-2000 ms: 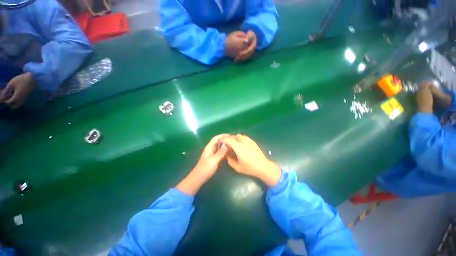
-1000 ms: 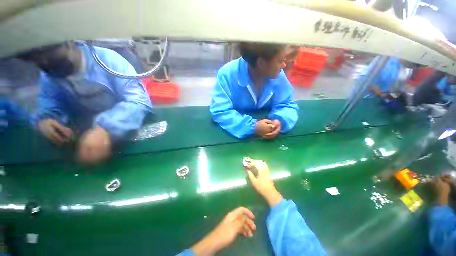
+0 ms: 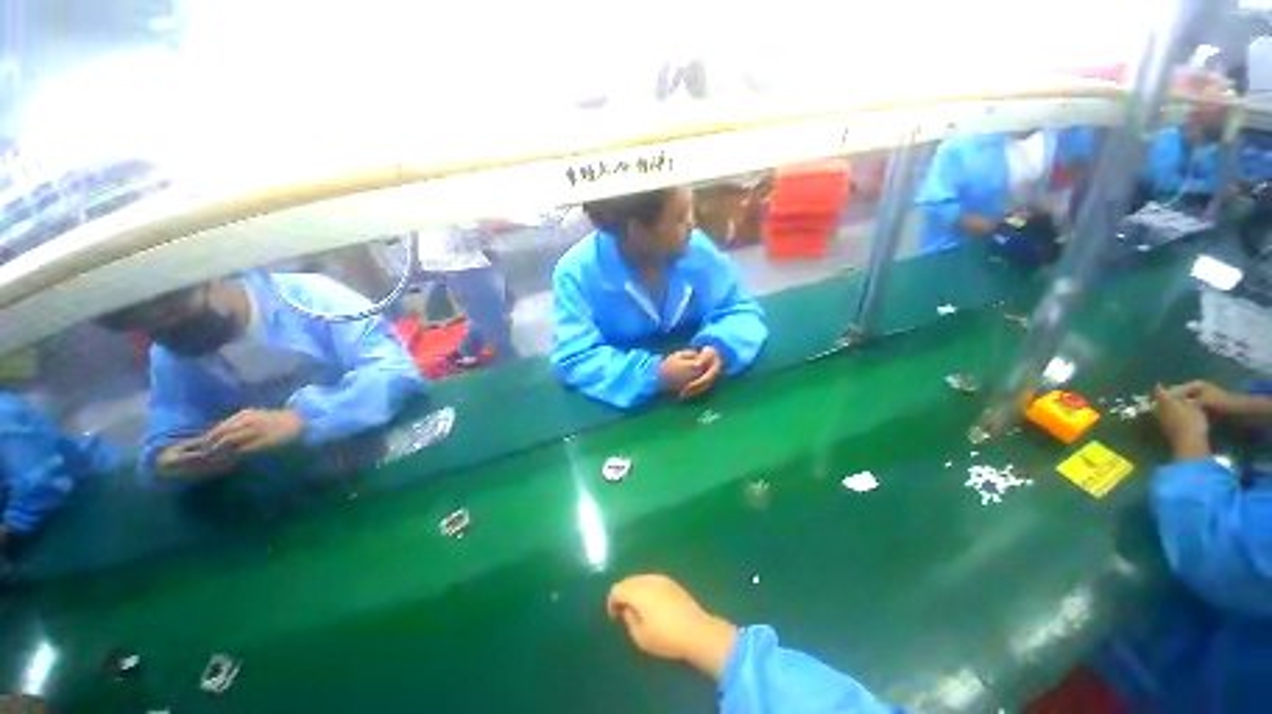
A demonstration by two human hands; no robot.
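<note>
My right hand hangs over the near part of the green belt with its fingers curled down; I cannot tell whether anything is in it. My left hand is out of the picture. A small silver-white unit lies on the belt beyond my right hand, not touched by it. A second similar unit lies further left, and a third unit lies near the bottom left edge. A small dark piece lies left of the third unit.
A white piece, a pile of small white parts, a yellow-orange box and a yellow card lie to the right, near another worker's hands. Workers sit across the belt. A metal post stands at the right.
The view has tilted up and shifted. My right hand has let go of the unit, which lies on the belt, and has drawn back nearer. My left hand has left the picture.
</note>
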